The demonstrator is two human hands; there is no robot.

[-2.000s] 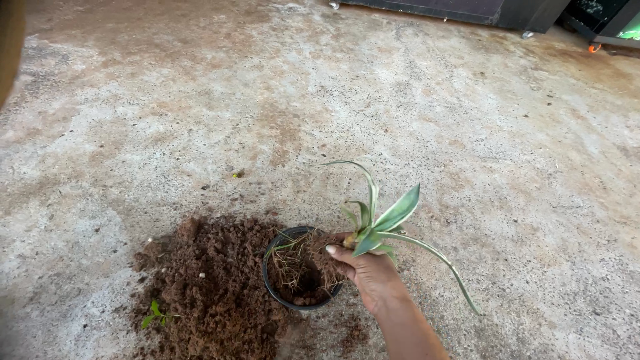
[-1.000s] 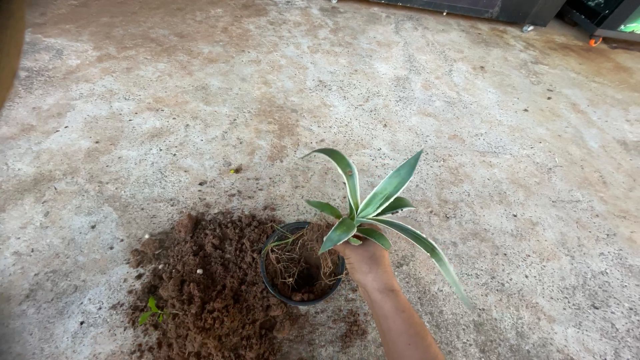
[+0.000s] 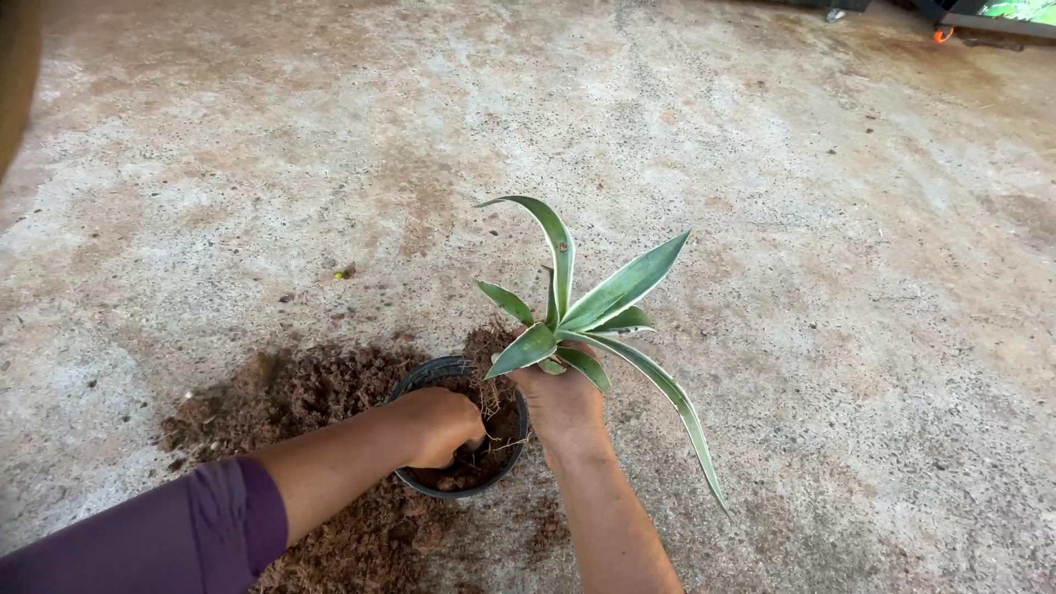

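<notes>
A plant with long green, cream-edged leaves point(image 3: 624, 290) is held near its base by my right hand point(image 3: 563, 404), over the right rim of a round black plastic pot point(image 3: 497, 481). Roots with brown soil point(image 3: 492, 342) hang from it on the pot side. My left hand point(image 3: 441, 425) reaches down inside the pot, its fingers mostly hidden; whether they hold anything cannot be seen. Brown soil lies in the pot below the roots. Loose brown soil point(image 3: 309, 392) is heaped on the concrete to the left of the pot, partly behind my left forearm.
Stained concrete floor point(image 3: 784, 247) surrounds the pot. A small yellow-green bit point(image 3: 339, 275) lies beyond the soil heap. At the top right stand dark furniture edges, with an orange caster point(image 3: 942, 35) under one. A blurred brown shape point(image 3: 15, 74) fills the upper left edge.
My left hand has come into view and gone into the pot. My right hand still holds the plant, whose leaves have turned more toward the camera since the oldest frame.
</notes>
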